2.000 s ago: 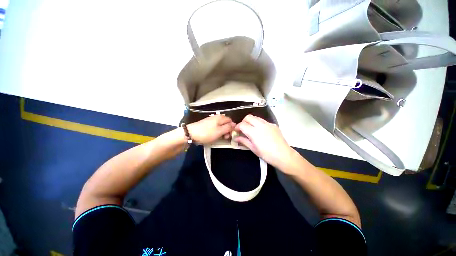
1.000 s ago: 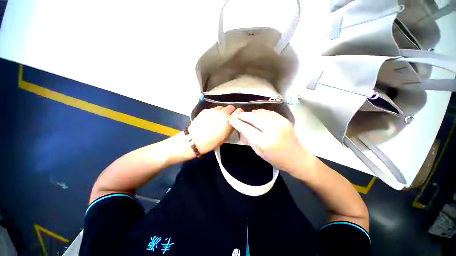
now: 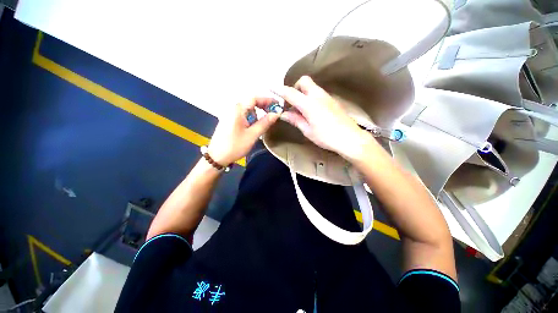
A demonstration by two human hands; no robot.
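Observation:
A beige tote bag (image 3: 361, 64) lies open at the white table's front edge, its near handle (image 3: 327, 226) hanging over my lap. My left hand (image 3: 241, 125) and my right hand (image 3: 312, 116) meet at the bag's left side. Their fingertips pinch a small metal fitting with a bluish film (image 3: 275, 109). Another bluish scrap (image 3: 251, 117) shows at my left fingers. A second fitting with blue film (image 3: 398, 135) is at the bag's right side. A small snap (image 3: 320, 164) shows on the near inner wall. The inner pouch is mostly hidden behind my right hand.
More beige totes (image 3: 468, 137) lie on the right part of the white table (image 3: 153, 52), close to this bag, with handles hanging over the edge. The dark blue floor (image 3: 110, 147) has yellow lines. A metal frame (image 3: 136, 223) and a white surface (image 3: 92, 284) are at lower left.
My hands have moved from the bag's near inner middle to its left side fitting. The near inner wall and snap are now uncovered. The view has turned, and the bag appears farther right and tilted.

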